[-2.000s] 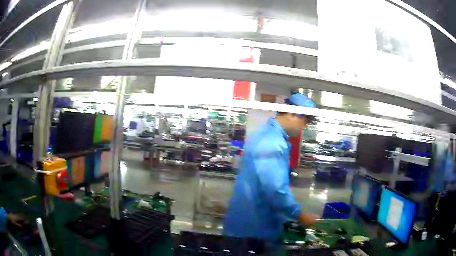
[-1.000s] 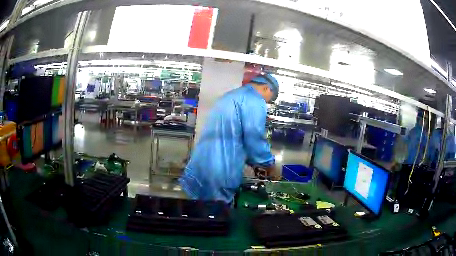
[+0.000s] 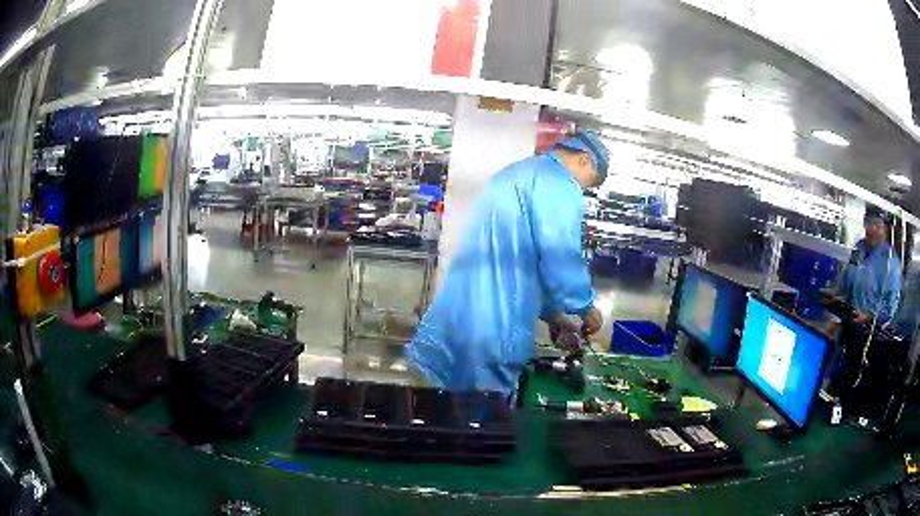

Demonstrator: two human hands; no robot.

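Observation:
Neither of my hands shows clearly in the head view. Nearest in front of me on the green bench mat point(image 3: 393, 482) is a stack of black trays point(image 3: 404, 440) with small pale labels. To its right lies another black tray point(image 3: 595, 448) with two pale-labelled modules point(image 3: 686, 437) at its right part. At the left, a stack of black ribbed trays point(image 3: 247, 371) stands by the metal upright. Cables and small boards point(image 3: 615, 381) lie behind the right tray.
A person in a blue smock point(image 3: 514, 272) bends over the bench's far side, hands together. Two monitors point(image 3: 779, 358) stand at right, a blue bin point(image 3: 643, 337) behind. A red button on a yellow box point(image 3: 40, 270) is at left. A metal upright point(image 3: 182, 202) rises at left. Another person point(image 3: 873, 277) stands far right.
The view has swung down and sideways, bringing the front trays into view. The person across the bench now has both hands together over the bench. Another person shows more clearly at far right.

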